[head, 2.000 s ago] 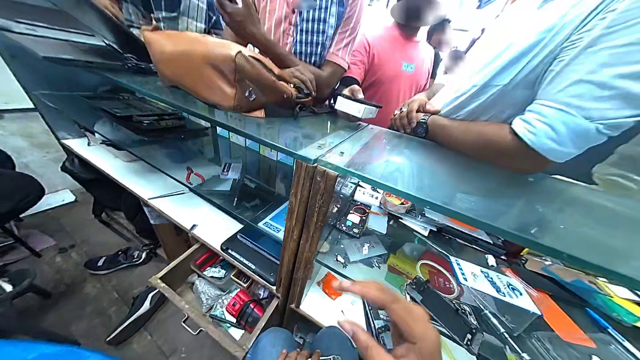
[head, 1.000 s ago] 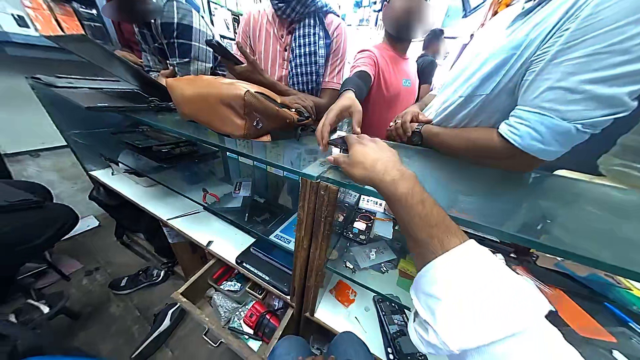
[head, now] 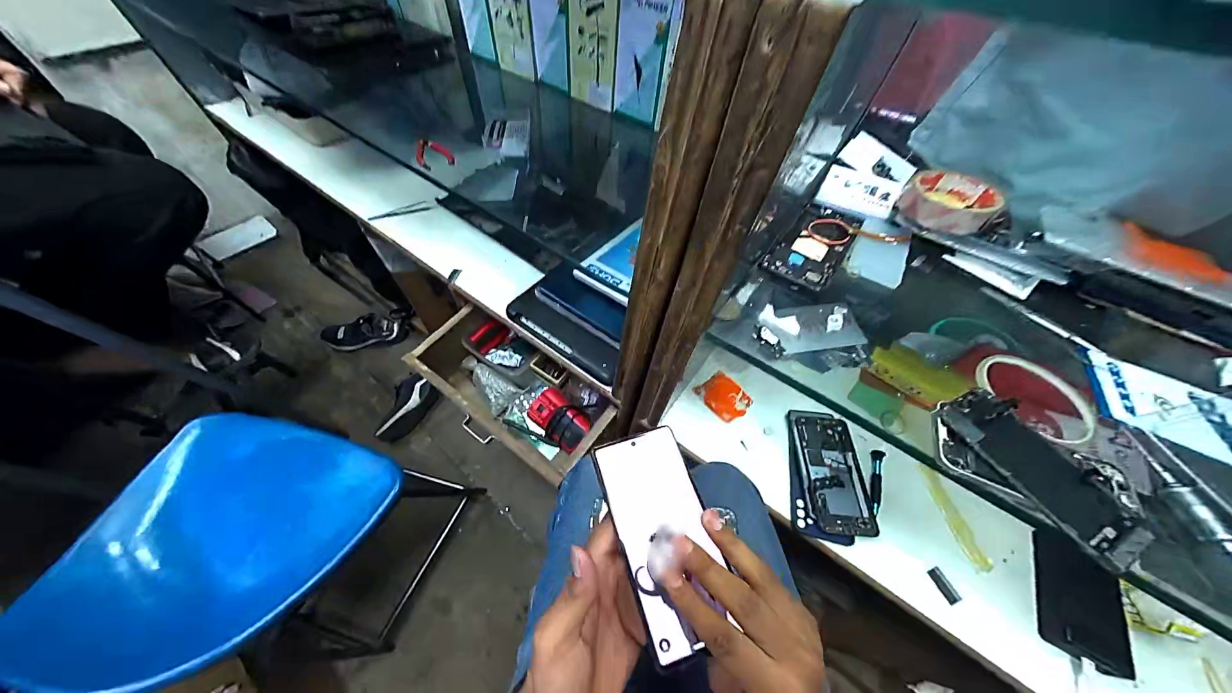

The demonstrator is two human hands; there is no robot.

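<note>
A smartphone [head: 654, 491] with a lit white screen is held upright over the lap. My left hand [head: 592, 616] grips it along its left edge and from beneath. Over the lower right of the screen lies my right hand [head: 746, 611], its fingers spread and a small whitish wad [head: 664, 556] at the fingertips; what the wad is made of cannot be told. To the right, an opened phone [head: 833, 476] with bare inner parts lies on the white shelf beside a small screwdriver [head: 877, 481] and an orange packet [head: 724, 397].
An open wooden drawer [head: 448, 371] with tools juts out left of my knees. A blue chair [head: 202, 549] stands at the left. The wooden post [head: 707, 192] and glass shelf with phone parts and tape rolls [head: 953, 200] bound the space ahead. A person sits at the far left.
The view has swung down to the lap. A second ago my right arm reached over the counter to another person's hand; now both my hands are at the phone over my lap.
</note>
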